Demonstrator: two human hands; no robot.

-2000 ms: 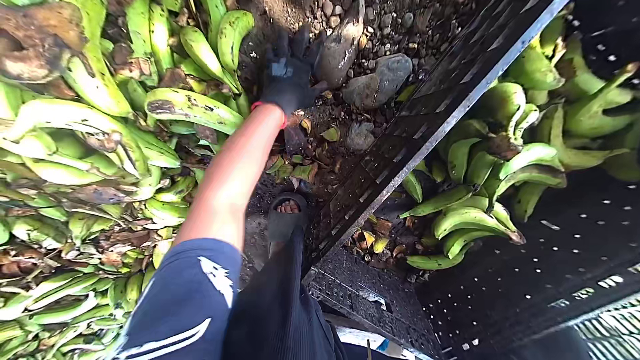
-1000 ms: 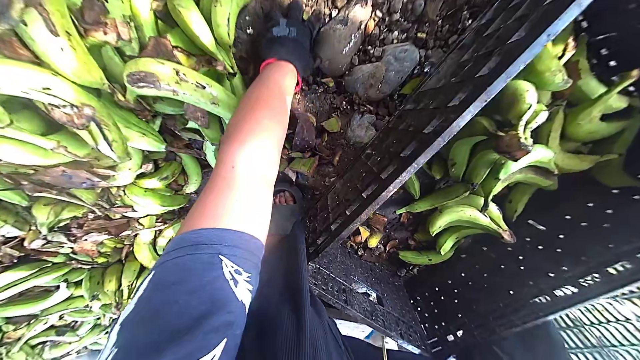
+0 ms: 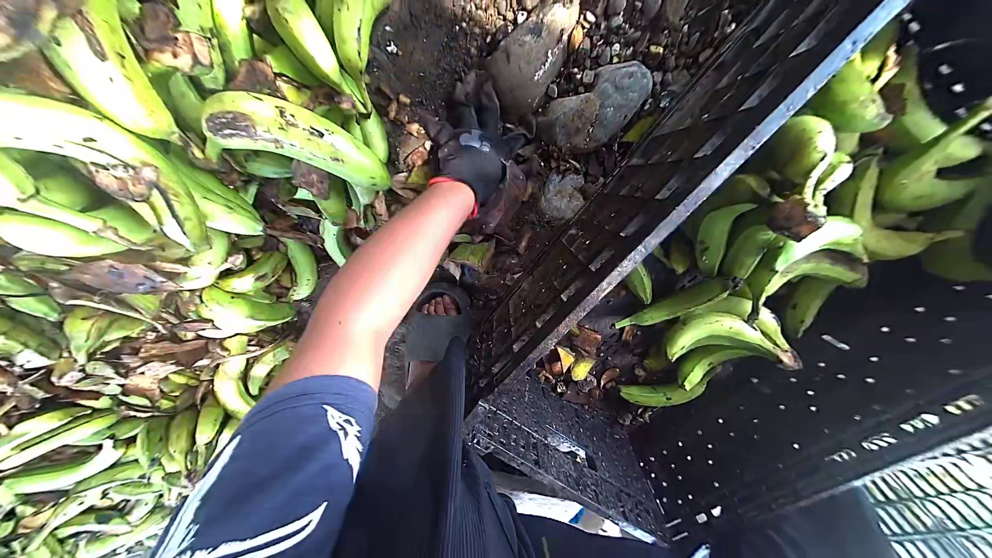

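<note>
My left hand point(image 3: 471, 151), in a black glove with a red cuff edge, reaches down to the dirt at the upper middle, palm down. Its fingers are spread and nothing shows in them. A dark brown leaf or husk point(image 3: 504, 201) lies beside and under the wrist. Left of the hand is a large heap of green plantains point(image 3: 298, 136), mixed with dry leaves. My right hand is not in view. On the right, a black perforated plastic crate point(image 3: 814, 380) stands tilted, with green plantain bunches point(image 3: 721, 333) beside its wall and inside its outline.
Two large stones point(image 3: 597, 108) lie just right of my hand, with gravel around them. The crate's long rim point(image 3: 697, 201) slants close to my forearm. My sandalled foot point(image 3: 440, 318) is below the hand. A green slatted crate point(image 3: 938, 488) shows at the lower right.
My left hand moved away from my body along the ground beside the stones, then came back nearer to my foot. Its fingers look more spread than one second ago.
</note>
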